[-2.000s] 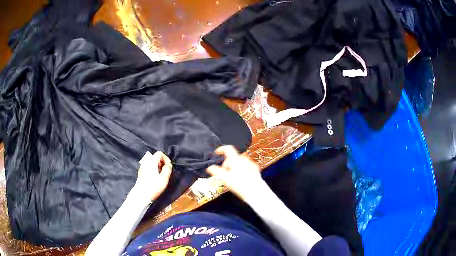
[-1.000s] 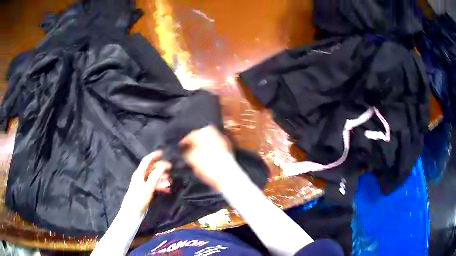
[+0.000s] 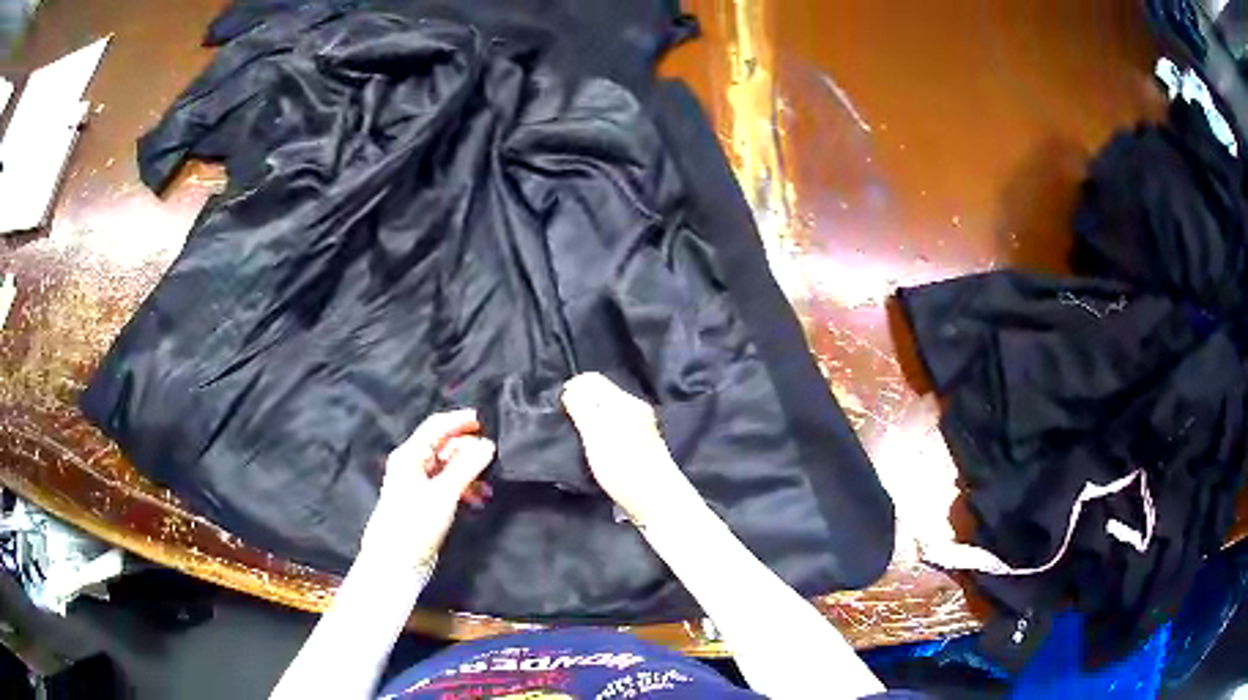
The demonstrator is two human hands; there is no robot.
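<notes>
A black jacket (image 3: 342, 260) lies spread on the brown table, its shiny creased lining up and a matte front edge along its right side. A sleeve end (image 3: 537, 435) lies on the lining between my hands. My left hand (image 3: 445, 472) has its fingers curled at the left edge of the sleeve end. My right hand (image 3: 612, 431) grips the right edge of the sleeve end, with its fingertips partly hidden in the cloth.
A second black garment heap (image 3: 1081, 410) lies at the right table edge, with a pale curling tape (image 3: 1020, 565) on it. White sheets (image 3: 52, 137) lie at the far left. The blue bin (image 3: 1095, 663) shows at the lower right. White scraps (image 3: 55, 561) lie below the table's left edge.
The view has turned left, so the jacket sits nearer the middle. The sleeve that reached right across the jacket is now drawn down onto the lining, between my hands.
</notes>
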